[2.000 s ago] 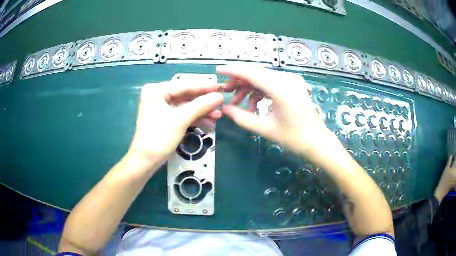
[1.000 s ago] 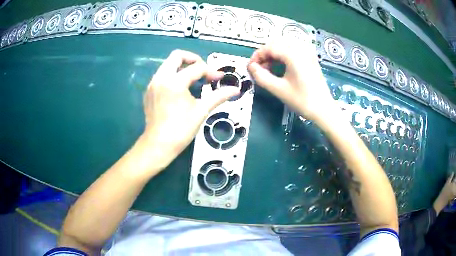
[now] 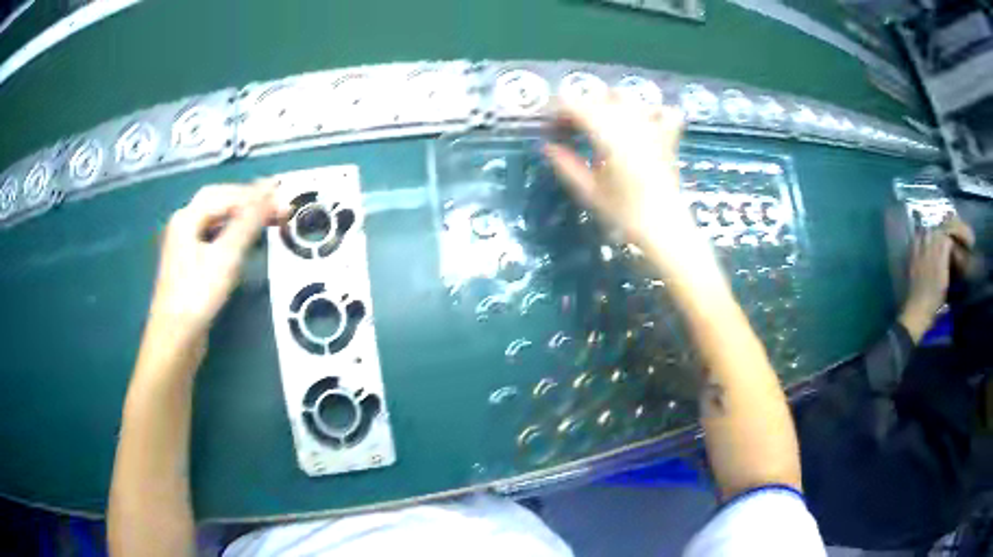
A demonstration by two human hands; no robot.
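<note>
A silver-grey metal frame (image 3: 367,367) with three dark round openings lies on the green bench, its long side running away from me. My left hand (image 3: 212,245) is at its far left corner, fingertips bent together by the top opening; whether they pinch a small part cannot be seen. My right hand (image 3: 623,158) is over the far part of the clear blister tray (image 3: 523,375), blurred, with thumb and fingers apart and nothing visible in it. The tray lies to the right of the frame, with rows of round pockets.
A row of ringed frames (image 3: 354,106) lies end to end across the far side of the bench. At the right edge another person's hand (image 3: 929,272) is beside a pale metal piece (image 3: 926,207). Part of another frame shows at the top.
The view has turned right, so the frame appears further left. My right hand has moved from the frame's far end to over the tray. My left hand has drawn off the top opening to its left edge.
</note>
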